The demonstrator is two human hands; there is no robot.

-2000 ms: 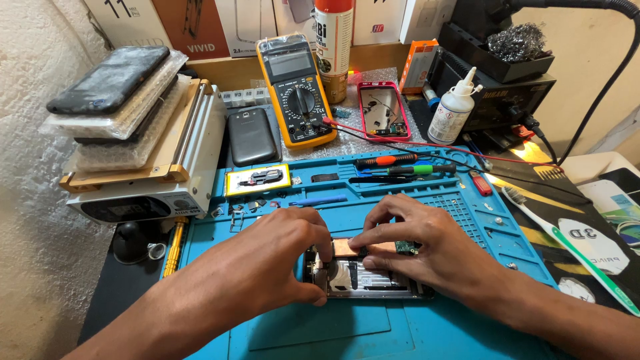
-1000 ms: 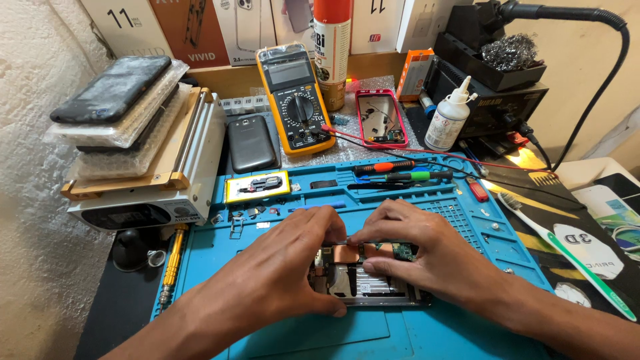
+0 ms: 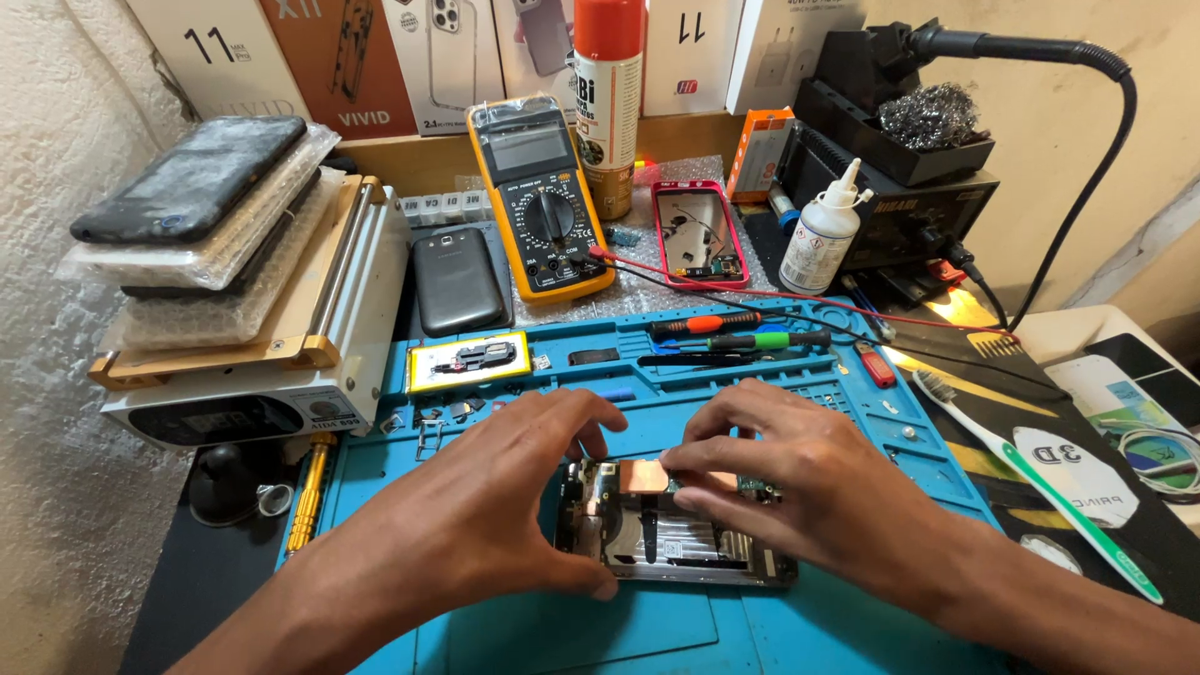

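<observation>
An opened smartphone (image 3: pixel 694 548) lies sideways on a blue silicone repair mat (image 3: pixel 525 619), its metal inner frame facing up. Along its far edge runs a circuit board with copper-coloured shielding (image 3: pixel 643 476). My left hand (image 3: pixel 487 506) curves around the phone's left end, thumb and fingers wide apart, holding nothing that shows. My right hand (image 3: pixel 787 469) reaches over the far right part, its fingertips bunched at the copper-coloured piece and board. Whether they pinch it or only touch it, I cannot tell. The right fingers hide part of the board.
Behind the phone, screwdrivers (image 3: pixel 708 323), a yellow-edged battery (image 3: pixel 469 363) and small parts lie on the mat. Farther back stand a multimeter (image 3: pixel 539 202), a spray can (image 3: pixel 609 112) and a white bottle (image 3: pixel 825 234). A toothbrush (image 3: pixel 1041 487) lies right; stacked phones (image 3: pixel 192 178) rest on a machine at left.
My left hand has opened, its fingers lifting away from the phone's far left part, which now shows more. My right hand stays at the board.
</observation>
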